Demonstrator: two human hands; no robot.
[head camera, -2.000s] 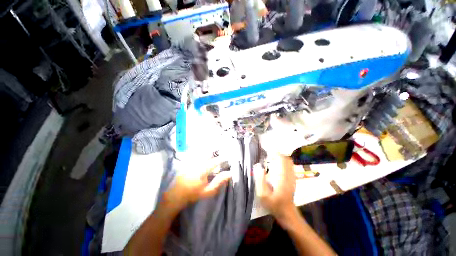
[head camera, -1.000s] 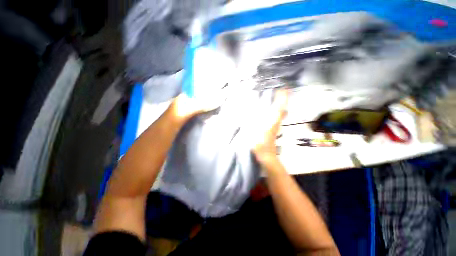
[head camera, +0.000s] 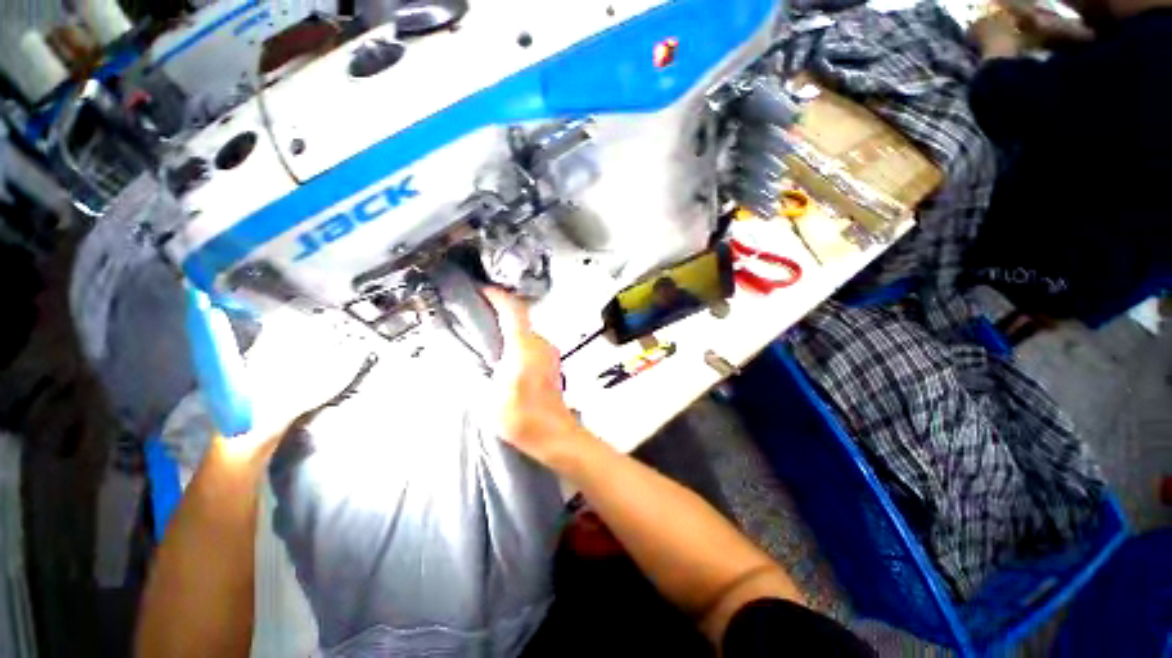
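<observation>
A plain grey garment (head camera: 411, 514) spreads from the needle area (head camera: 399, 309) of the white and blue sewing machine (head camera: 386, 193) down over the table's front edge. My right hand (head camera: 524, 373) lies at the garment's right side, near the needle, its fingers on a grey fold. My left hand (head camera: 264, 418) is at the garment's left side, by the blue upright strip (head camera: 216, 360). Its fingers are washed out by glare, so its hold cannot be told.
A lit phone (head camera: 671, 296), snips (head camera: 639, 365) and red-handled scissors (head camera: 767, 266) lie right of my right hand. Cardboard (head camera: 864, 148) is at the table's right end. A blue crate (head camera: 887, 540) holds checked garments (head camera: 951, 437). A person in dark clothes (head camera: 1086, 154) is at upper right.
The view has swung right, showing the crate and another person. The grey garment now lies more spread out below the needle. My right hand's fingers are now on the fold near the needle.
</observation>
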